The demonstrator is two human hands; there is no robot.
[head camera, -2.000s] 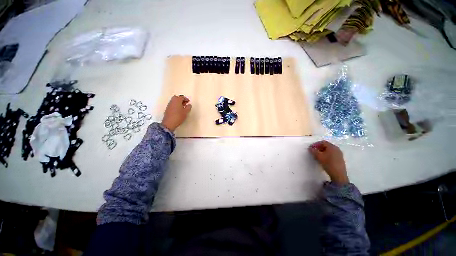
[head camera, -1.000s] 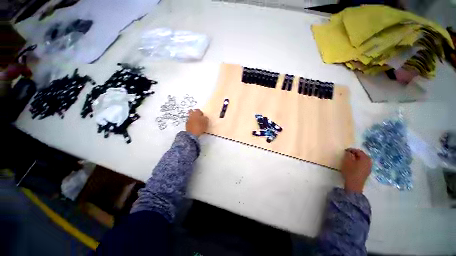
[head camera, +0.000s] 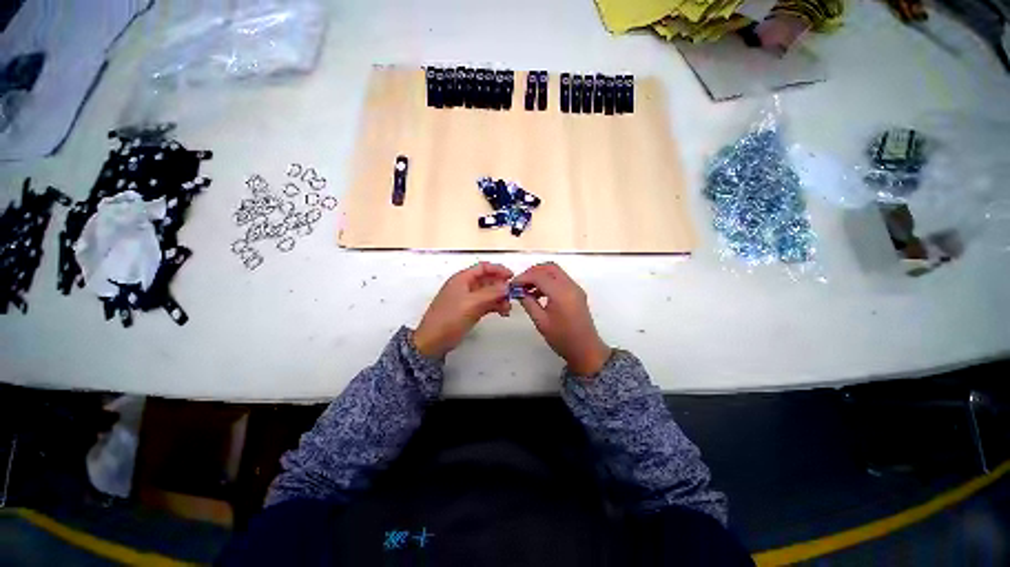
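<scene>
My left hand [head camera: 466, 309] and my right hand [head camera: 557, 315] meet fingertip to fingertip in front of the work board's near edge. Between them they pinch a tiny silver-blue metal fitting [head camera: 516, 291], mostly hidden by the fingers. The tan work board [head camera: 443, 177] lies just beyond. Black strap tabs [head camera: 471, 89] stand in a row of three groups at its far side. A single black tab [head camera: 400, 181] lies at its left. A small pile of dark-and-blue tabs with fittings [head camera: 508, 206] lies near its centre.
Metal rings [head camera: 277, 214] lie left of the board, with dark tab heaps [head camera: 177, 172] and white crumpled material [head camera: 120, 246] farther left. A clear bag of fittings [head camera: 759, 199] and a small open box [head camera: 906, 238] are at right. Yellow sheets [head camera: 676, 16] lie at the far side.
My hands have moved from apart at the board's sides to together in front of it, now pinching a small fitting. A single tab has appeared on the board's left since the oldest frame.
</scene>
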